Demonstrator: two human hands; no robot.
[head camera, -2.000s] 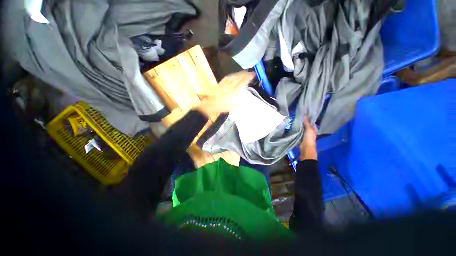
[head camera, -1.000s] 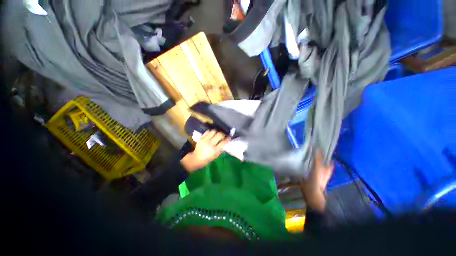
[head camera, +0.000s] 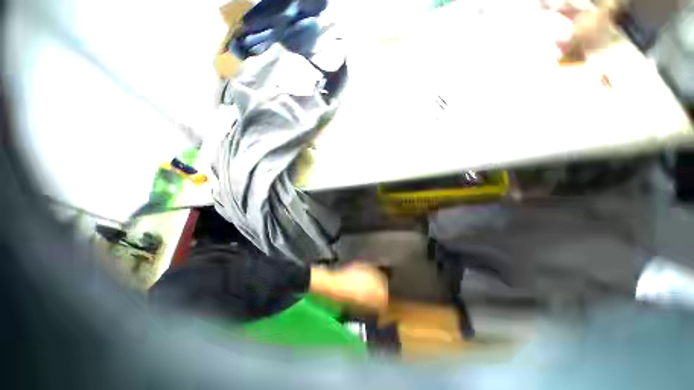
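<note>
The frame is blurred and the view is tilted. My left hand (head camera: 354, 286) shows at the lower middle, beyond a black sleeve and beside green cloth; its fingers are too blurred to tell whether they hold anything. Dark and grey cloth lies around and below it. A grey garment (head camera: 266, 145) hangs over the front edge of a large whitish worktable (head camera: 426, 114), with a dark blue bundle at its top end. My right hand is not in view.
A yellow crate (head camera: 445, 194) stands under the table edge. Grey cloth (head camera: 555, 236) fills the lower right. The wooden bench (head camera: 430, 327) shows at the bottom. A person's hand (head camera: 590, 30) is at the table's far right. Yellow and dark items (head camera: 185, 169) lie at the left.
The view has swung from the lap and blue bins to the whitish table. The blue bins are out of view. My right hand has left the picture.
</note>
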